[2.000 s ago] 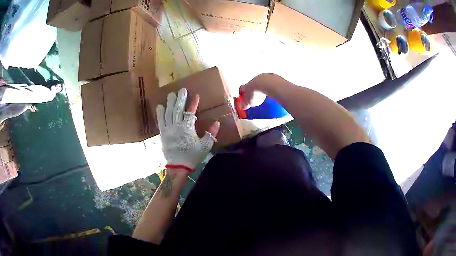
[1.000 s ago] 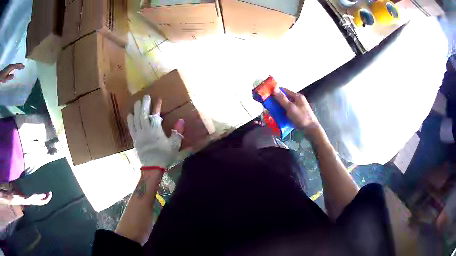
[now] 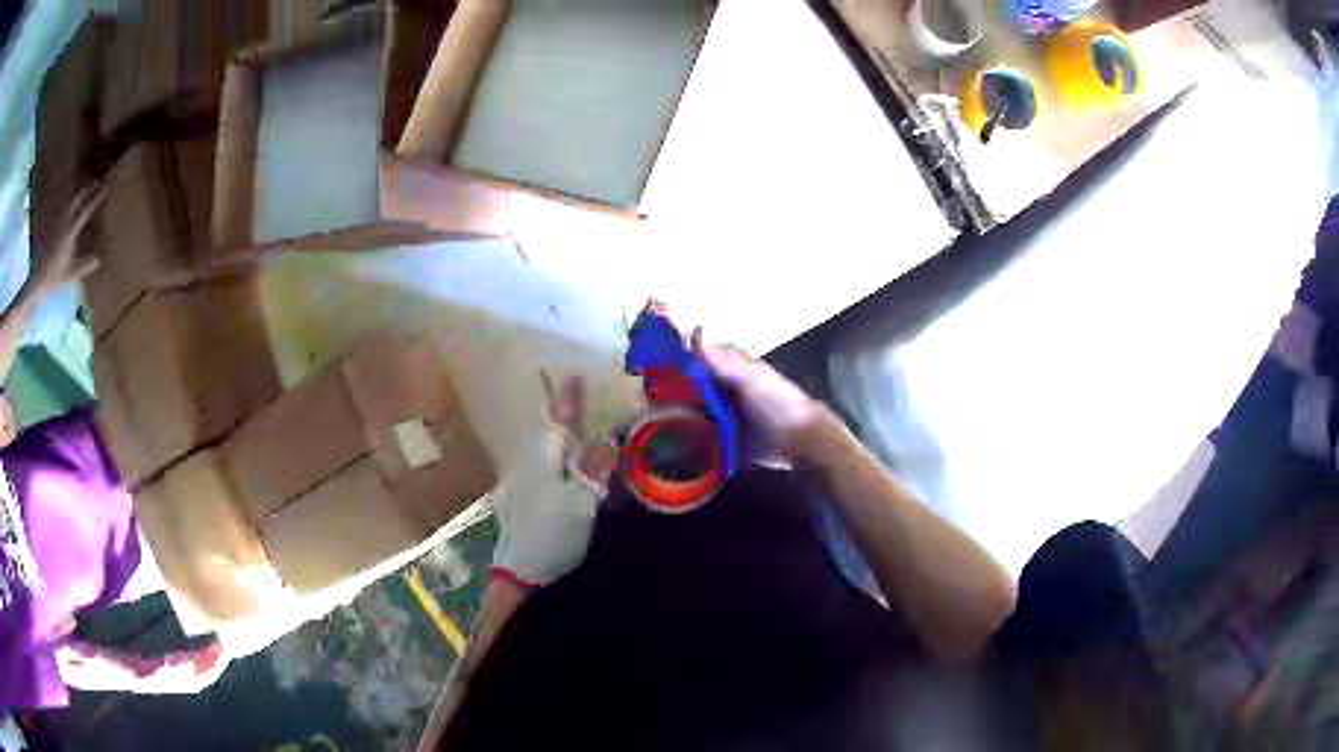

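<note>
My bare right hand holds the blue and red tape gun in front of my body, with its round roll side facing up. My gloved left hand is blurred, close to the left of the tape gun; its fingertips are unclear, and I cannot tell whether it touches the gun. A closed brown carton lies at the table's near left edge, with a small pale patch on it. My left hand is off this carton.
Open cartons with white insides stand at the back of the worktable. More closed cartons line the left. Yellow tape rolls lie on the side board. A person in purple is at the left, with a hand near the cartons.
My left hand has left the carton and moved right beside the tape gun. The tape gun has come in front of my body and turned. The view has shifted; the person at left shows more.
</note>
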